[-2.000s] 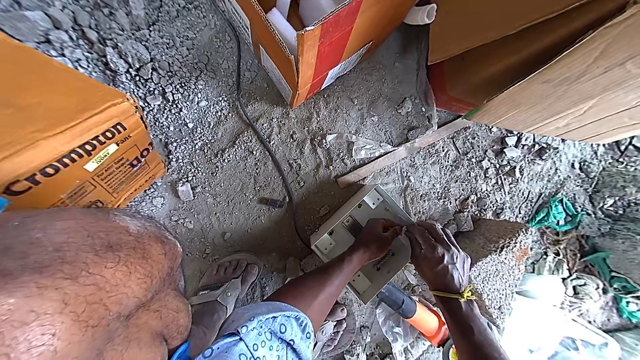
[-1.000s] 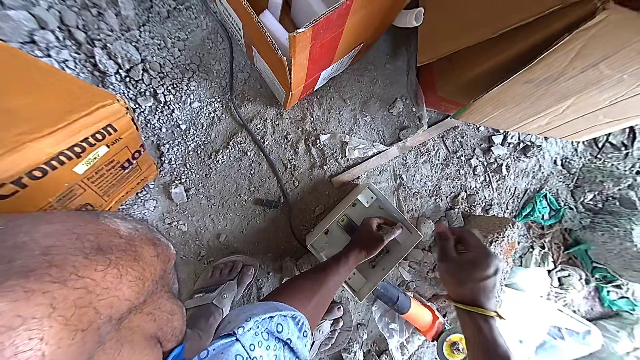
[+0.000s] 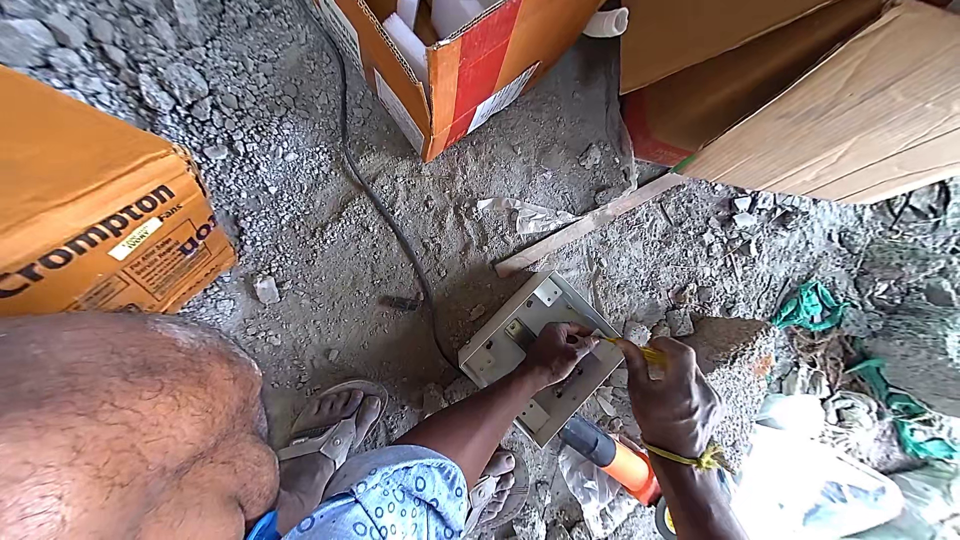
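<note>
A shallow beige metal box (image 3: 485,358), open side up, rests tilted on the dusty ground, with brackets and holes inside. My left hand (image 3: 556,352) reaches into it, thumb and fingers bunched near the right wall; whether they pinch a small part is hidden. My right hand (image 3: 675,390), with a yellow string at its wrist, is closed around a yellow-handled tool (image 3: 651,355), seemingly a screwdriver. The tool points left to the fingertips of my left hand, over the box's right edge. Just below the box lies an orange and black power tool (image 3: 626,466), partly behind my right arm.
A black cable (image 3: 382,206) runs down to the box, with a small dark object (image 3: 400,303) beside it. A flat wooden strip (image 3: 592,227) lies above. Cardboard cartons (image 3: 112,225) stand left, top and right. A rough block (image 3: 739,345) and plastic bags (image 3: 817,480) lie right. Sandaled feet are below.
My right hand was beside my left, moved off to the right, and is now back at the box edge. The yellow-handled tool now shows in it. My left hand stays in the box.
</note>
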